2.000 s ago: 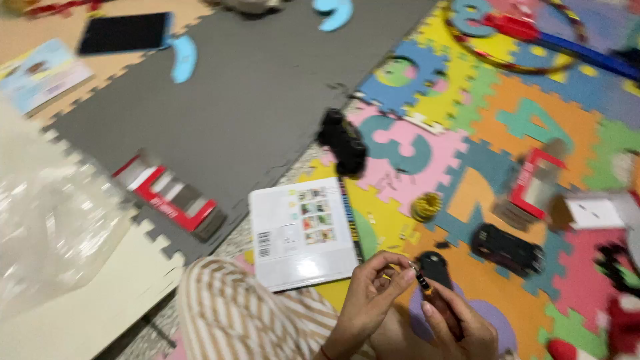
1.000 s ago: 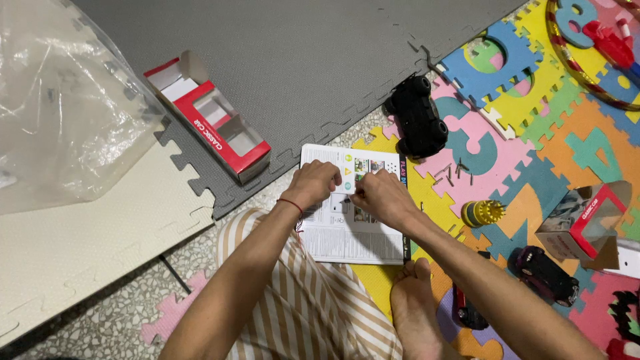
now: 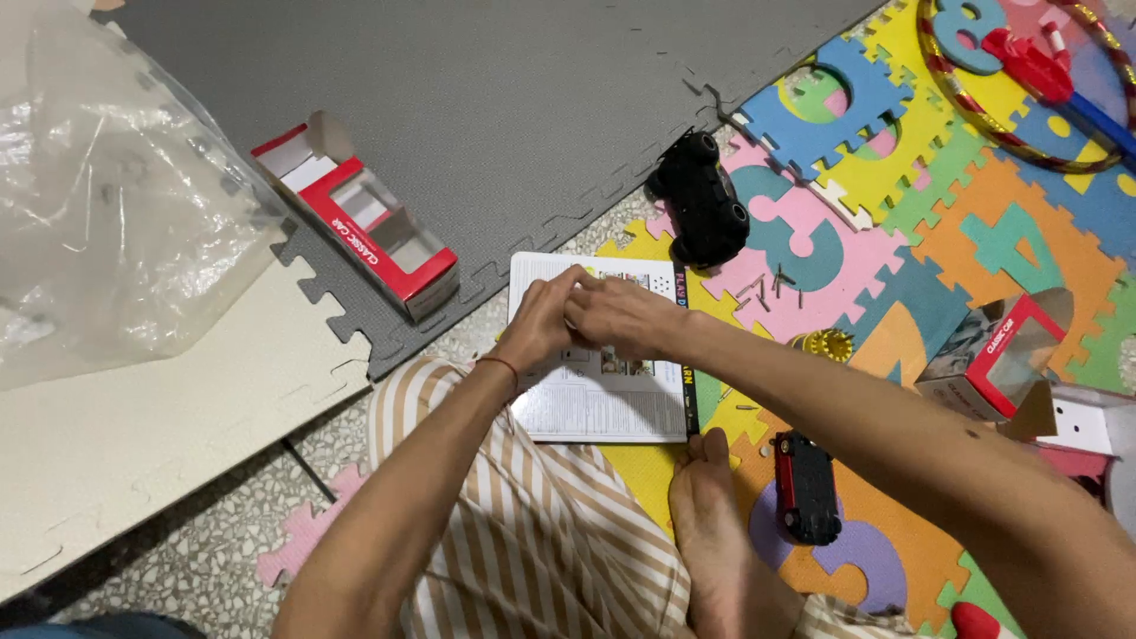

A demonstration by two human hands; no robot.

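Observation:
My left hand [image 3: 543, 321] and my right hand [image 3: 621, 312] meet over a white printed book [image 3: 603, 413] that lies by my lap. Their fingers are curled close together; whatever is between them is hidden. A black toy car [image 3: 701, 200] lies on its side beyond the book's upper right corner. Several small screws or bits [image 3: 765, 288] are scattered on the pink mat. A yellow ridged round holder [image 3: 824, 344] stands near my right forearm. Below that forearm a red and black toy car [image 3: 806, 488] lies with its underside up.
An open red and white toy-car box [image 3: 377, 232] lies on the grey foam mat [image 3: 497, 106]. A second such box [image 3: 994, 355] is at the right. A clear plastic bag [image 3: 115, 195] covers the left side. A hoop [image 3: 954, 98] lies at the upper right, and my bare foot [image 3: 719, 524] is below the book.
Two seconds ago my hands held a small dark tool to the right of the book. They have moved left over the book, and the view has shifted.

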